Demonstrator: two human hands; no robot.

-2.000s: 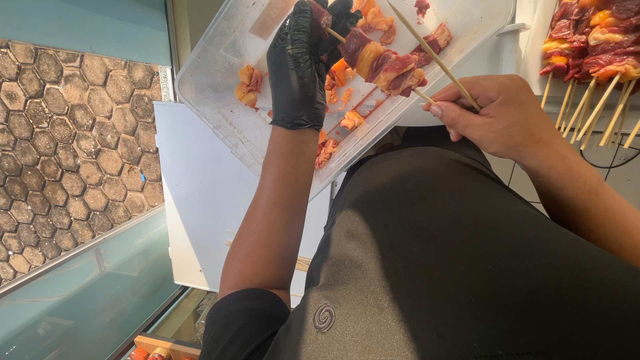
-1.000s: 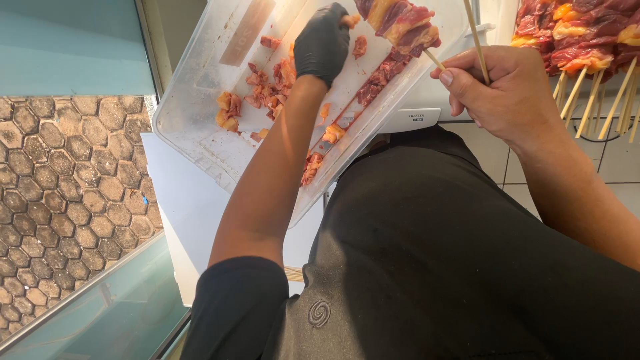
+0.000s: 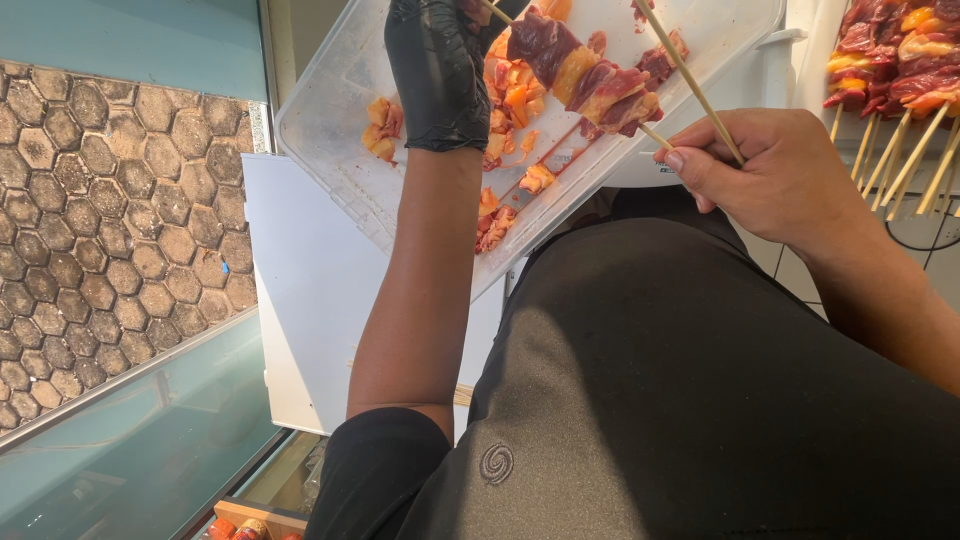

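Note:
In a black glove, my left hand (image 3: 442, 75) is closed on a piece of raw meat at the upper end of a skewer, partly cut off by the frame's top edge. My bare right hand (image 3: 765, 172) grips the lower end of that bamboo skewer, and a second, bare bamboo skewer (image 3: 690, 79) sticks up from the same fingers. Red meat and yellowish fat pieces (image 3: 585, 79) are threaded between the two hands. Beneath them lies a translucent plastic tub (image 3: 337, 112), tilted in view, with loose cut meat and fat (image 3: 517, 94) in it.
At the upper right, a white tray (image 3: 814, 64) holds several loaded meat skewers (image 3: 900, 52), their sticks pointing down. A white surface (image 3: 315, 277) lies under the tub's left side. Glass panels (image 3: 150, 435) and hexagonal paving (image 3: 112, 225) are at the left.
My left hand reached down among the loose meat one second ago; now it is back at the skewer's upper end with a piece. My right hand keeps hold of both skewers.

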